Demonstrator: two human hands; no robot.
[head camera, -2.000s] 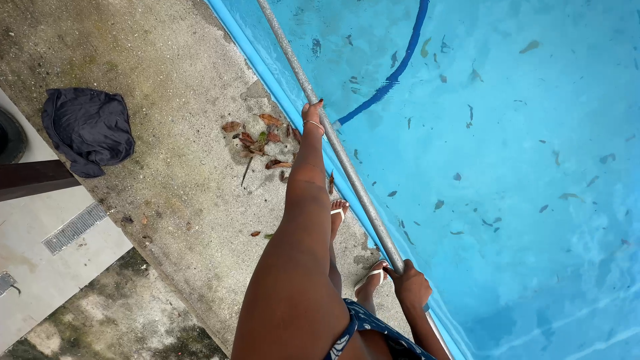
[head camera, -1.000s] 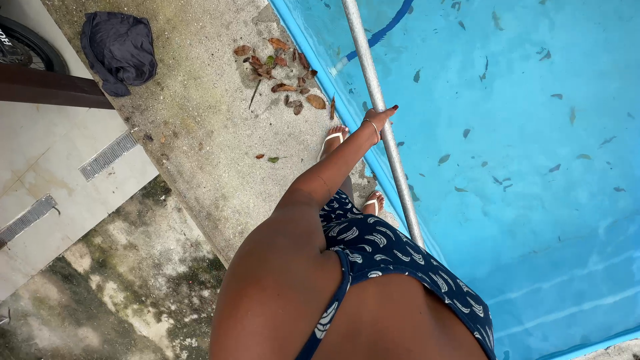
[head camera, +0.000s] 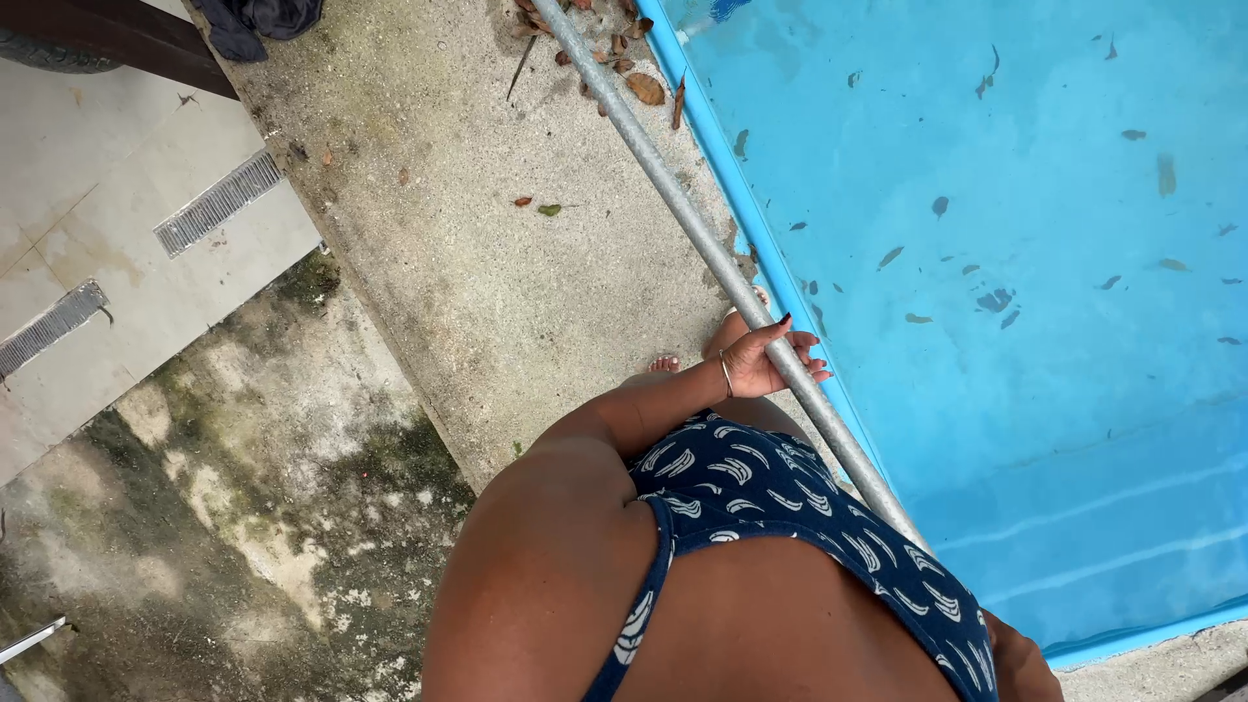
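Observation:
A long grey metal pole (head camera: 682, 205) runs diagonally from the top middle down past my torso, over the pool's edge. My left hand (head camera: 775, 361) holds it loosely near my hip, thumb over the top and fingers partly extended beneath. Its lower end is hidden by my body. At the bottom right part of my right arm shows, but my right hand is out of sight. Leaves (head camera: 994, 300) are scattered in the blue pool (head camera: 1072, 409) beside the pole. A bit of a dark blue hose (head camera: 726, 8) shows at the top edge.
The pool's blue rim (head camera: 717, 156) runs beside the rough concrete deck (head camera: 468, 244) where I stand. Brown leaves (head camera: 645, 89) lie on the deck near a dark cloth (head camera: 258, 19). A deck edge separates it from tiles with metal drain grates (head camera: 217, 203) and stained ground (head camera: 292, 487).
My left hand has come from far up the pole to close by my body. My right hand, on the pole two seconds ago, is now out of sight. The view has shifted.

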